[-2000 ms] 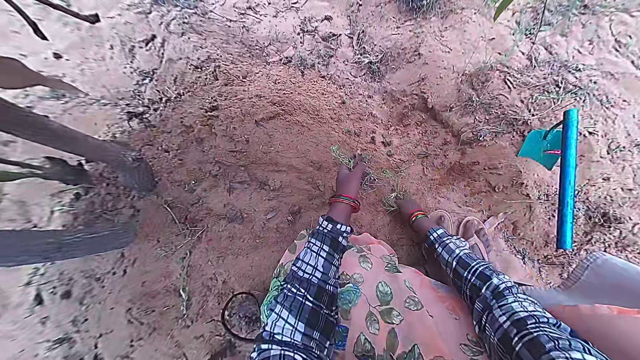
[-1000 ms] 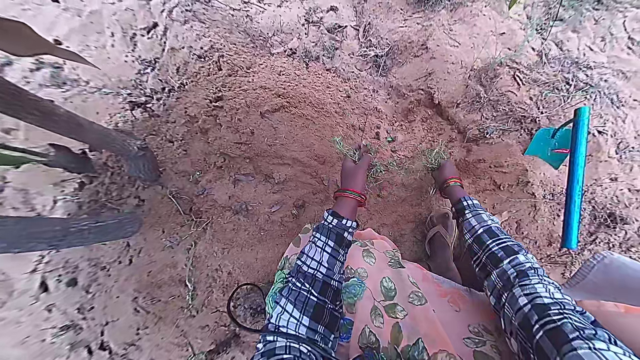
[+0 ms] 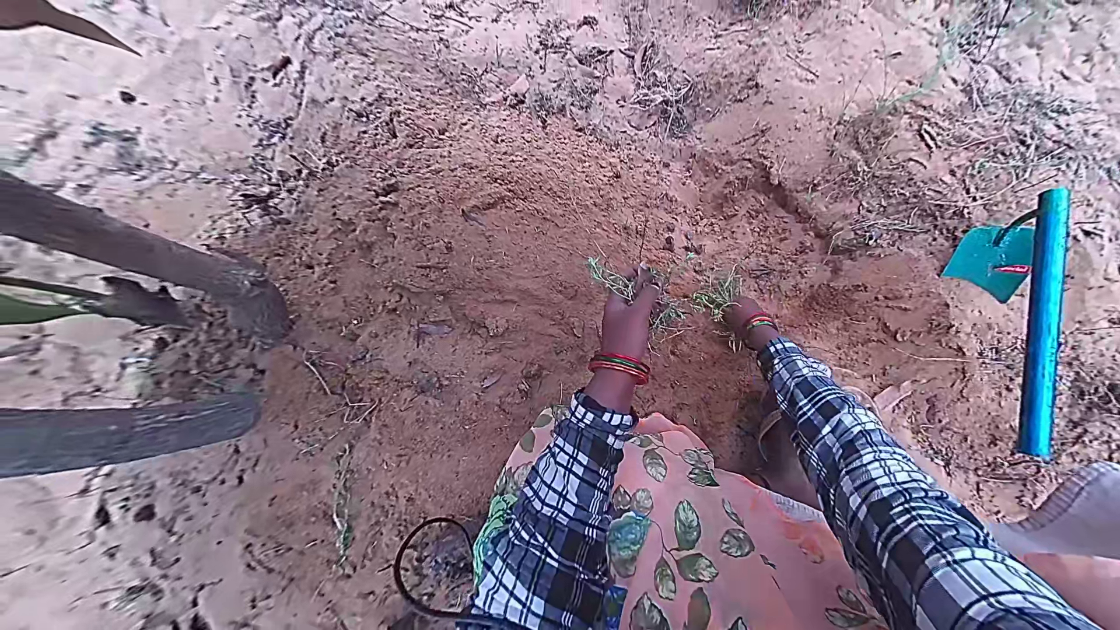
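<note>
Bangles circle both wrists below checked sleeves. My left hand is closed around a bunch of green weeds, whose stems stick out on both sides of the fingers. Just to its right, my right hand holds another tuft of weeds low over the reddish soil. The two tufts are close together; whether they touch I cannot tell. The fingers of the right hand are partly hidden by the greenery. A hoe with a blue handle and a green blade lies on the ground at the right.
Thick grey stems of a plant come in from the left. A dark loop of cord lies near my left sleeve. Dry grass is strewn at the upper right. A sandalled foot shows beside the floral cloth.
My right hand was lower beside the foot two seconds ago, moved out to the right with a tuft, and is now back nearer my left hand. The left hand keeps its weeds.
</note>
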